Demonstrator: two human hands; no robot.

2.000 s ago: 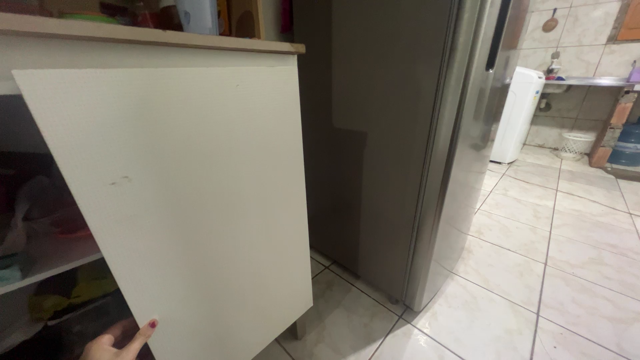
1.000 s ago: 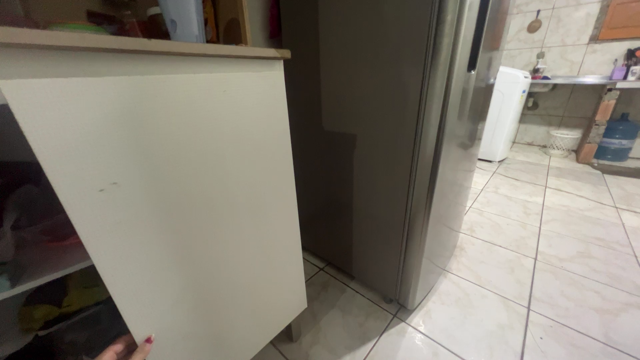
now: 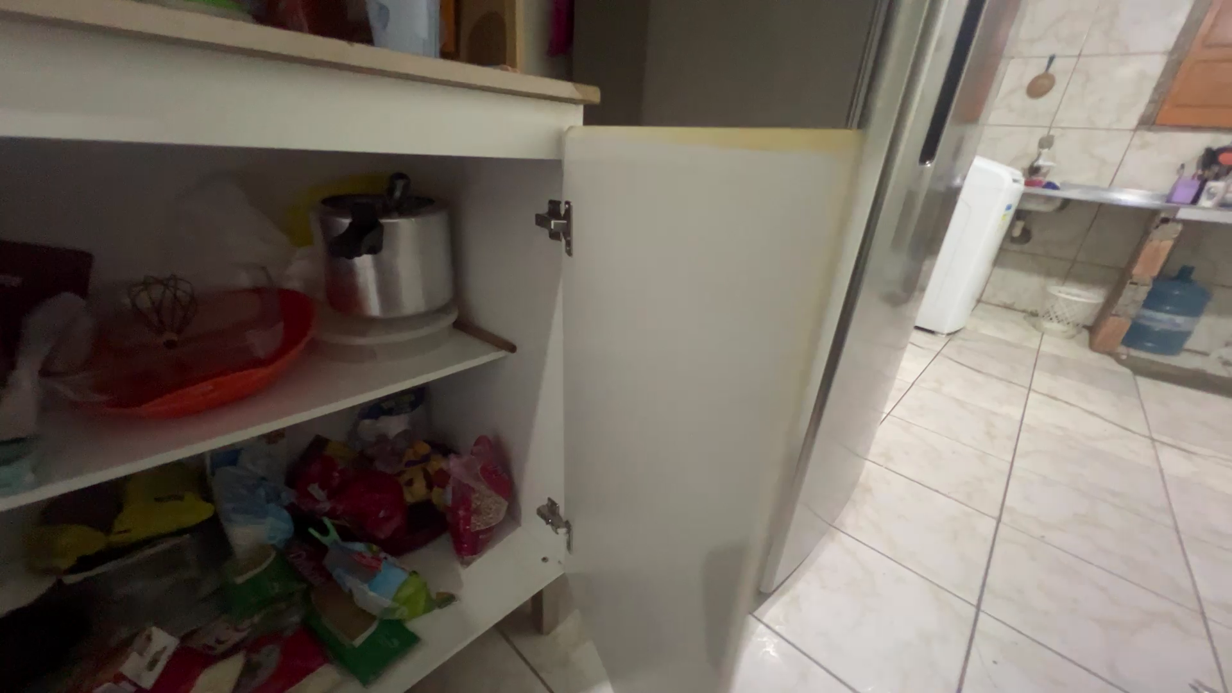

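Neither my left hand nor my right hand shows in the head view now. The white cabinet door (image 3: 693,385) stands wide open on its metal hinges, its far edge near the steel refrigerator (image 3: 866,318). Inside, a pressure cooker (image 3: 390,255) rests on a white plate on the upper shelf (image 3: 414,371). Left of it are a red tray (image 3: 231,371) and a wire whisk (image 3: 166,306). The lower shelf holds several food packets, among them a pink bag (image 3: 478,496), a blue and green bag (image 3: 371,573) and yellow packages (image 3: 159,505).
The cabinet's top (image 3: 289,53) carries a light-blue container (image 3: 406,24). Beyond the refrigerator, a tiled floor (image 3: 972,500) leads to a white appliance (image 3: 972,245), a white basket (image 3: 1066,310), a blue water jug (image 3: 1167,313) and a metal counter (image 3: 1107,194).
The cabinet door has swung from covering much of the front to wide open, showing both shelves. The hand that was at the door's lower edge is out of view.
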